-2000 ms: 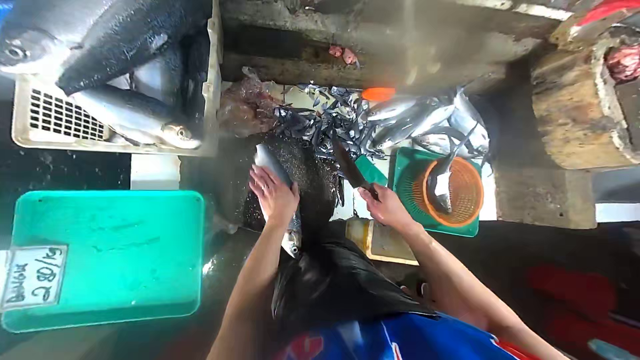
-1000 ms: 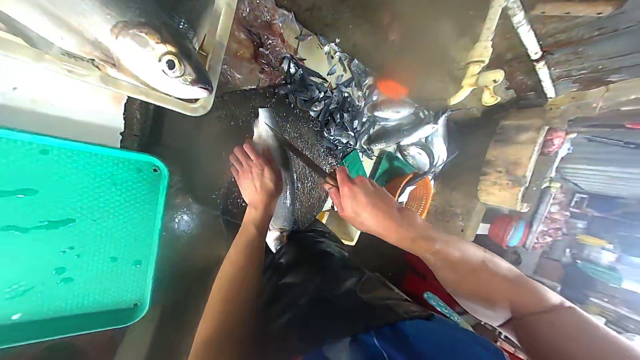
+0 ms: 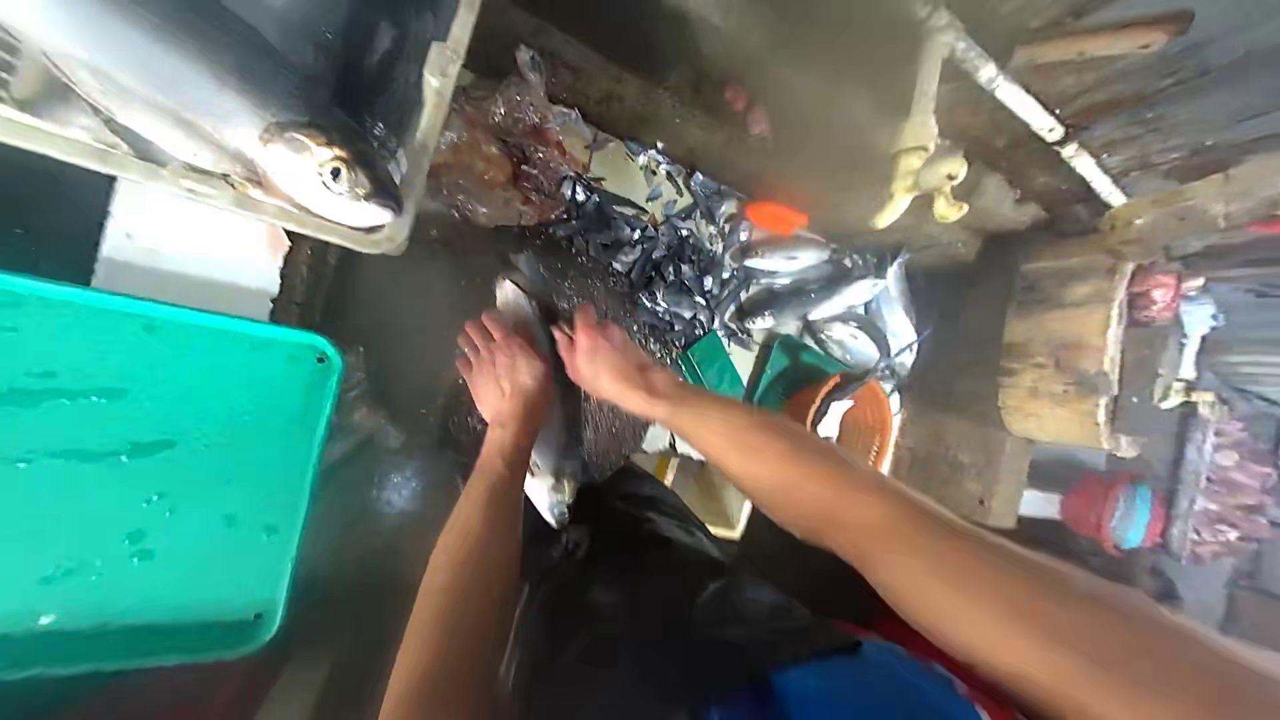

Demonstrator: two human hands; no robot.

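Observation:
A silvery fish (image 3: 557, 440) lies lengthwise on a dark, wet chopping surface (image 3: 615, 435), its head toward the black apron. My left hand (image 3: 507, 375) rests on the fish's left side with the fingers spread. Beside its upper right side is my right hand (image 3: 605, 362), thumb near the fish and fingers curled. Whether a knife is in that hand cannot be made out, as the hand and blur hide it. Dark fish trimmings (image 3: 655, 250) lie heaped beyond my hands, next to several whole fish (image 3: 845, 300).
A green tray (image 3: 150, 470) is at the left, below a white crate (image 3: 425, 130) of large fish. An orange basket (image 3: 878, 425) sits to the right beneath my forearm. Farther back are a pale faucet (image 3: 920, 175) and a wooden block (image 3: 1060, 350).
The knife seen in my right hand over the fish earlier is no longer distinguishable. My right hand has moved closer to my left hand. The view has turned and moved nearer since the oldest frame.

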